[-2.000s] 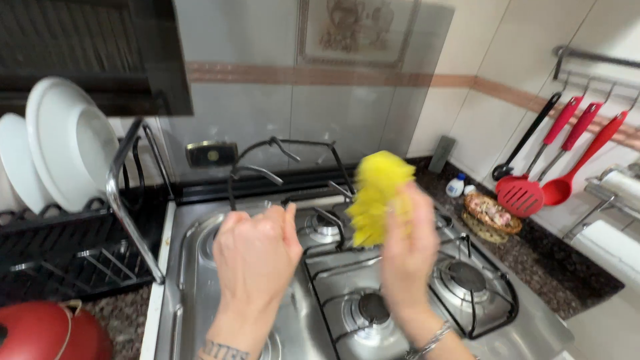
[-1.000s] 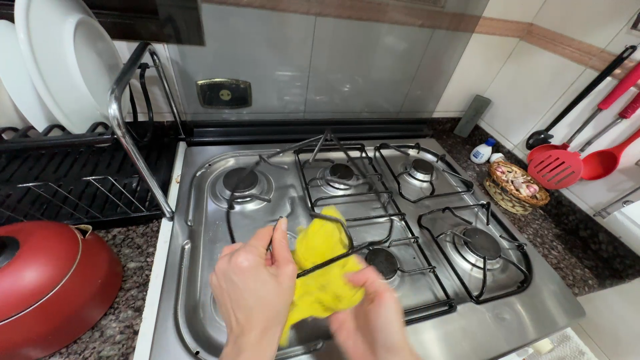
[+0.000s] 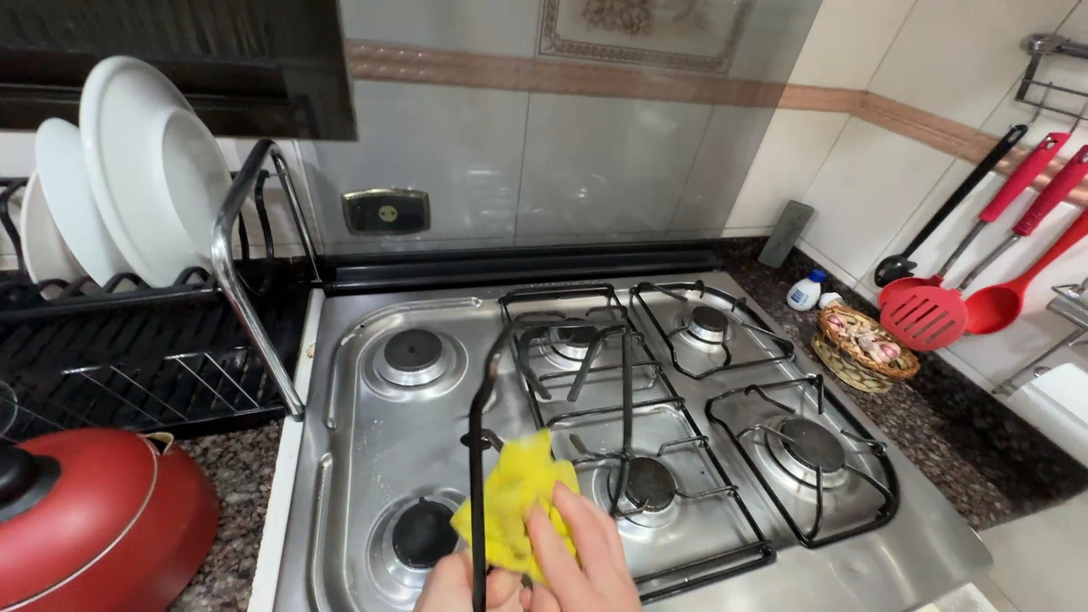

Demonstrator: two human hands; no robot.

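Observation:
Low in the view, my left hand (image 3: 472, 585) grips a black metal pan-support grate (image 3: 478, 501), raised above the left side of the stainless steel gas cooktop (image 3: 382, 450). My right hand (image 3: 582, 557) presses a crumpled yellow cloth (image 3: 518, 501) around a bar of that grate. Two left burners, the rear one (image 3: 413, 350) and the front one (image 3: 425, 533), stand uncovered. Other grates rest over the middle burners (image 3: 650, 484) and the right burners (image 3: 806, 450). The lower parts of both hands are cut off by the frame.
A black dish rack (image 3: 270, 357) with white plates (image 3: 140, 170) stands left, above a red lidded pot (image 3: 110, 518). At right are a wicker basket of garlic (image 3: 867, 340), a small white bottle with a blue cap (image 3: 806, 291) and hanging red utensils (image 3: 925, 319). A tiled wall rises behind.
Two seconds ago the cloth was held up in my right hand, apart from my left; now it is around the lifted grate's bar. Since one second ago, the grate has turned in my left hand.

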